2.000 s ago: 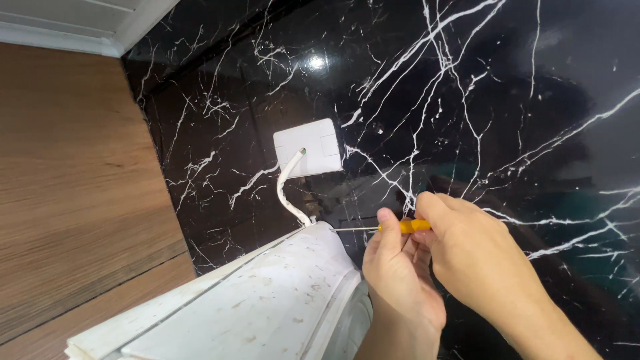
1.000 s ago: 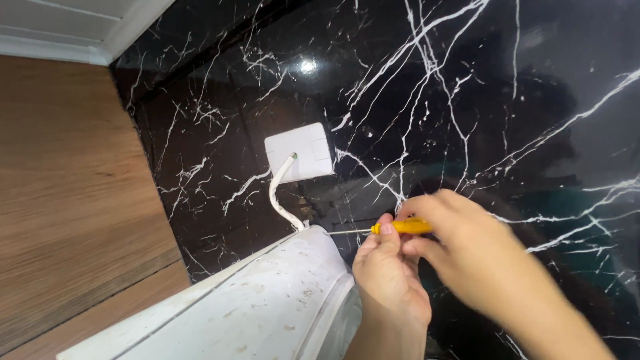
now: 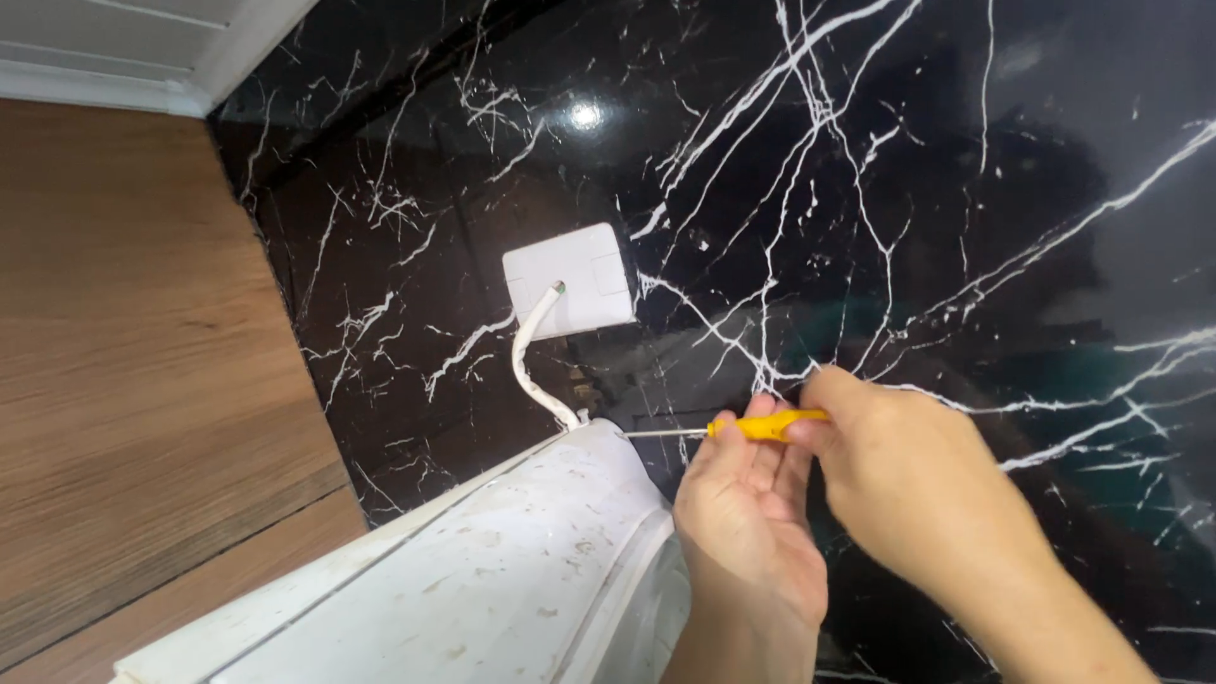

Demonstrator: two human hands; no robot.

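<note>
A screwdriver with a yellow handle (image 3: pixel 760 427) lies roughly level in view, its metal shaft pointing left. The tip meets the upper end of a white, stained plastic housing (image 3: pixel 494 560); the screw or slot there is too small to make out. My left hand (image 3: pixel 755 522), palm turned up, has its fingers around the front of the handle. At the handle's rear end, my right hand (image 3: pixel 912 475) pinches it between thumb and fingers. A white cable (image 3: pixel 524 366) runs from the housing's top corner to a white wall plate (image 3: pixel 575 275).
Glossy black marble-patterned wall panelling (image 3: pixel 712 142) with white veins stands behind the hands. At the left is a wood-grain panel (image 3: pixel 142 332), with white ceiling trim (image 3: pixel 95 85) above it. The housing slants toward the lower left.
My right hand has shifted its grip at the rear of the screwdriver handle. The tip stays at the housing's upper end, and my left hand still holds the front of the handle.
</note>
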